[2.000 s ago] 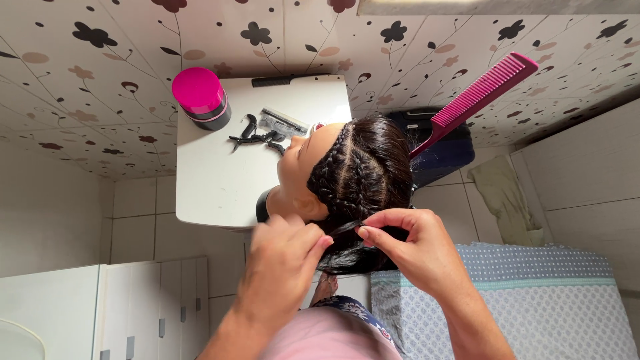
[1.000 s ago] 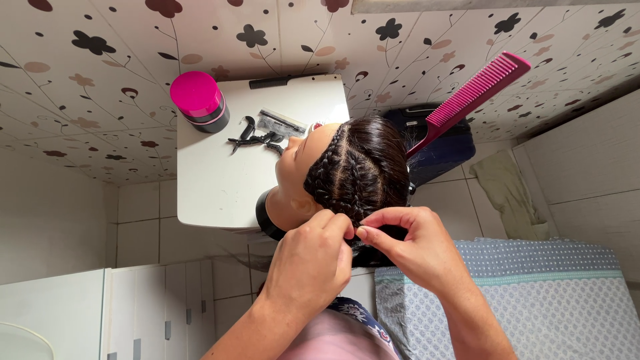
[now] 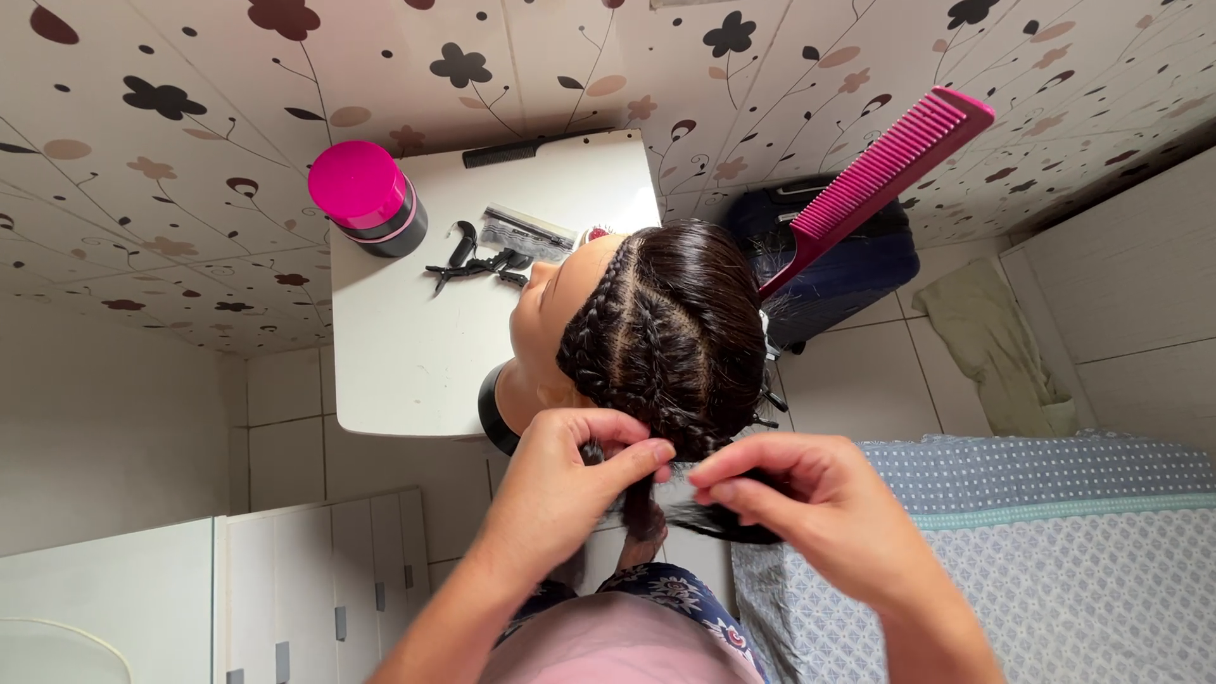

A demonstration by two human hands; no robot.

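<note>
A mannequin head with dark hair lies sideways over the edge of a white table, its face to the left. Several cornrow braids run along its scalp. My left hand pinches a strand of dark hair between thumb and fingers just below the braids. To its right, my right hand holds another dark lock, its fingers closed around it. A small gap separates the two hands. A pink comb stands out at the back of the head; where its handle ends is hidden.
On the white table are a pink-lidded jar, black hair clips, a clear packet and a black comb. A dark suitcase stands behind. A patterned bed cover is at the right, a white cabinet at lower left.
My hands were together at the braid one second ago and are now slightly apart. A dark lock shows below my right hand.
</note>
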